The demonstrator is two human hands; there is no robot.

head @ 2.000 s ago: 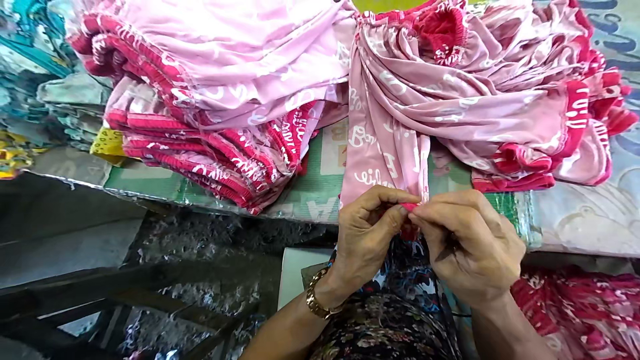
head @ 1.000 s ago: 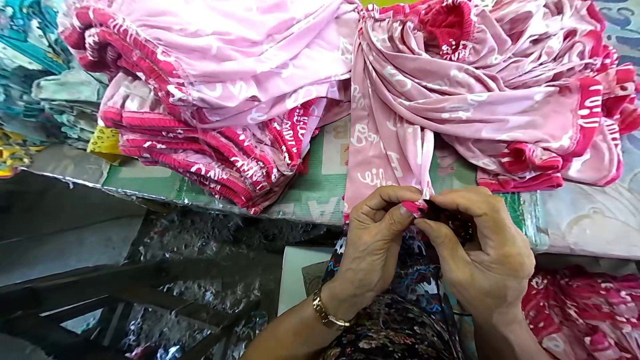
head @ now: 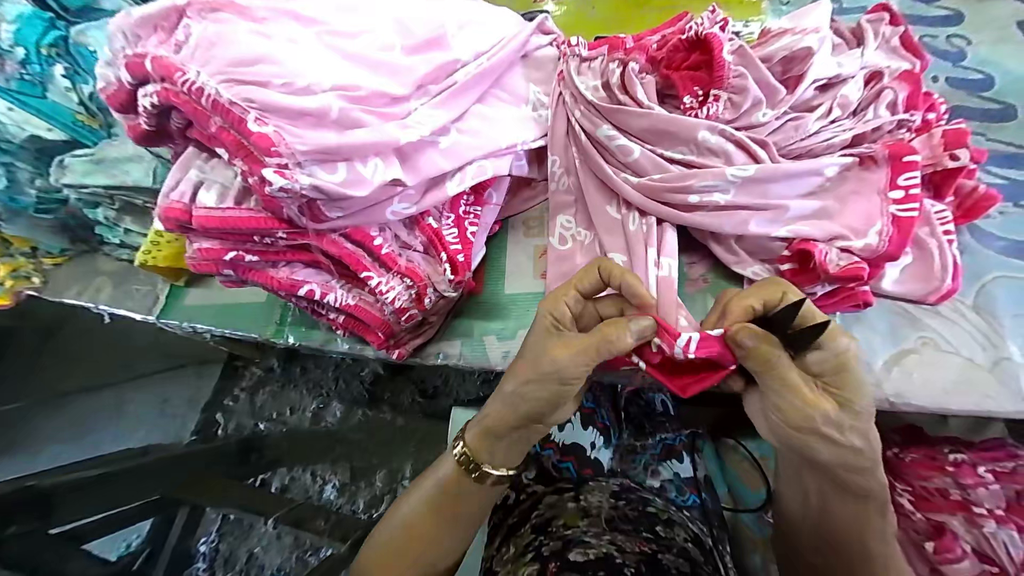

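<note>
A pink printed garment (head: 608, 232) hangs toward me over the table's front edge, its red hem (head: 688, 364) stretched between my hands. My left hand (head: 580, 344), with a gold-coloured wristwatch or bracelet (head: 478, 460) at the wrist, pinches the hem's left side between thumb and fingers. The right side of the hem is pinched by my right hand (head: 788, 368). Dark pointed blades, apparently of small thread snips (head: 792, 326), stick out between the fingers of that hand; their handle is hidden in it.
A stack of pink garments with red cuffs (head: 344, 184) lies on the left of the table (head: 512, 288), and more pink garments (head: 800, 120) lie on the right. Teal cloth (head: 104, 184) is at the far left. Red and pink cloth (head: 960, 504) lies below the table at the right.
The red hem, bunched small between the fingers before, is now spread wider, with my hands farther apart. The dark blades now show plainly at my right hand.
</note>
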